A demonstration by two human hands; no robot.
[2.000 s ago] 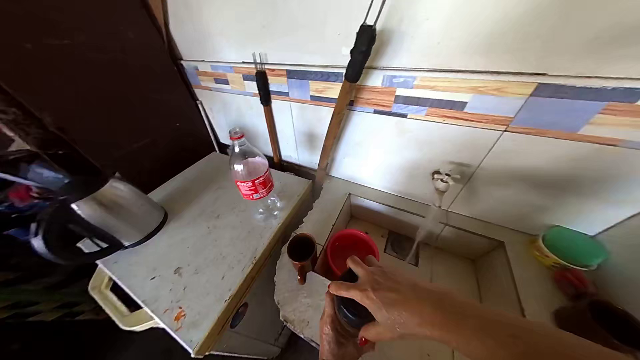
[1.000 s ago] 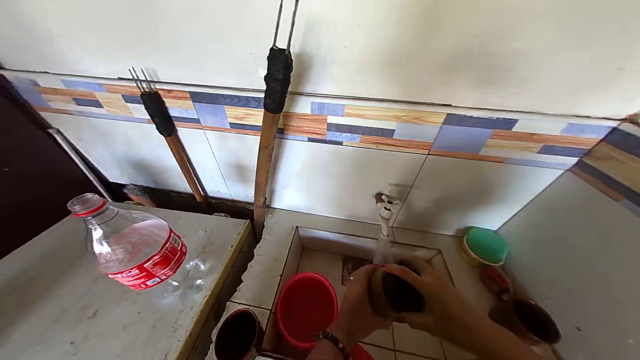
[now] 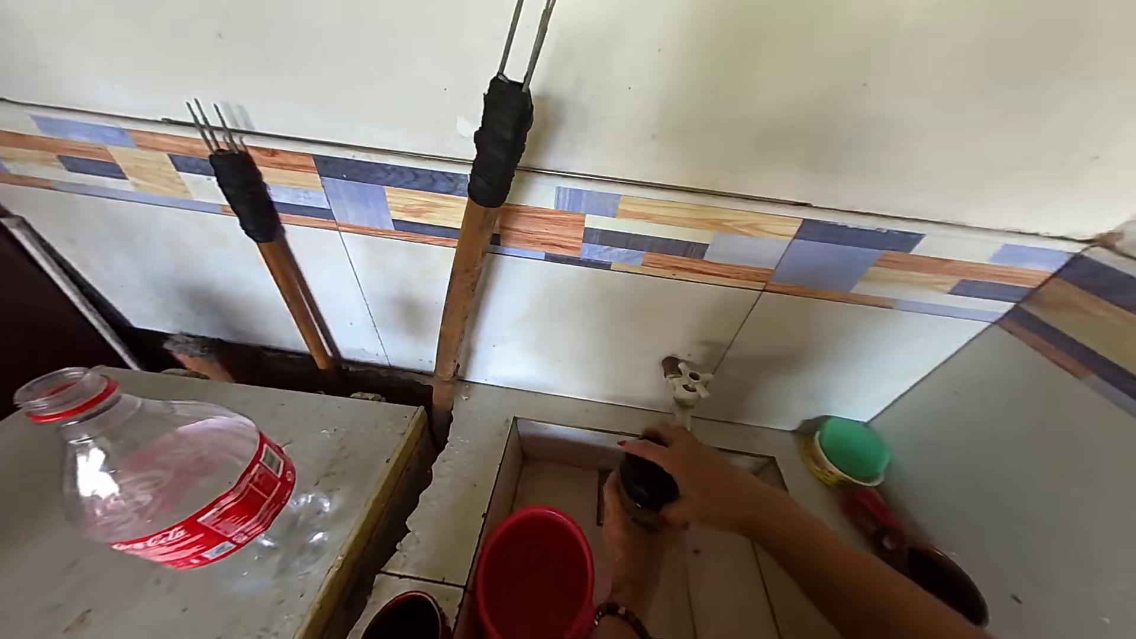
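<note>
Over the tiled sink (image 3: 532, 484), a dark rounded vessel (image 3: 646, 484) is held between both hands, just below the white tap (image 3: 688, 383). My left hand (image 3: 628, 541), with a beaded bracelet at the wrist, grips it from below and the left. My right hand (image 3: 697, 475) is on its upper right side, fingers over the rim. Water appears to run from the tap behind the fingers. A red plastic tub (image 3: 535, 572) is left of my left hand, and a dark brown cup (image 3: 406, 617) stands beside the tub. The vessel's inside is too dark to make out.
A clear plastic Coca-Cola bottle (image 3: 177, 479) stands uncapped on the worktop (image 3: 311, 506) at left. Two wooden-handled pronged tools (image 3: 466, 284) lean on the tiled wall. At right are a green bowl (image 3: 854, 450), a red object (image 3: 874, 517) and a dark brown vessel (image 3: 945, 581).
Both hands have moved with the dark vessel from beside the red tub to beneath the tap. The view has swung and come nearer the wall.
</note>
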